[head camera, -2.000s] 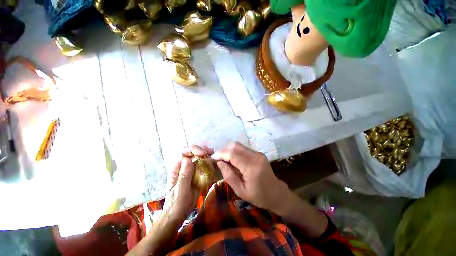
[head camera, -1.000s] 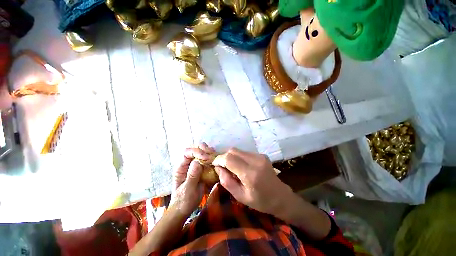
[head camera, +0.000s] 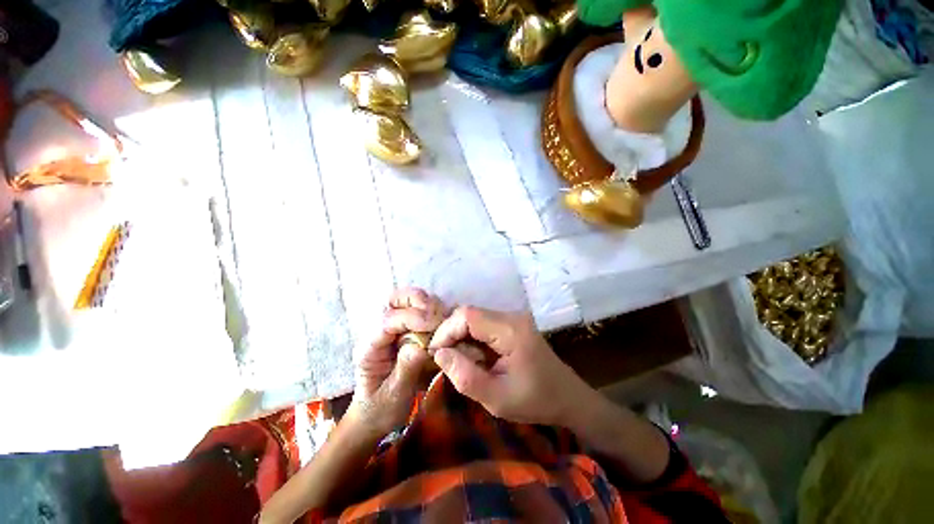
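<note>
A gold stuffed piece (head camera: 417, 340) is held above my lap at the table's front edge, mostly covered by my fingers. My left hand (head camera: 394, 353) is closed around it from the left. My right hand (head camera: 492, 358) pinches at its right side with thumb and fingertips, touching the left fingers. Any needle or thread between the fingertips is too small to tell.
Loose gold pieces (head camera: 379, 84) lie at the table's back by a blue sack (head camera: 502, 70). A green-hatted toy (head camera: 640, 87) stands at back right, a silvery tool (head camera: 690, 212) beside it. A white bag (head camera: 871, 353) of gold pieces is right.
My fingers have closed further over the gold piece, so less of it shows. My right hand has turned inward, its fingers more curled. The view has shifted slightly.
</note>
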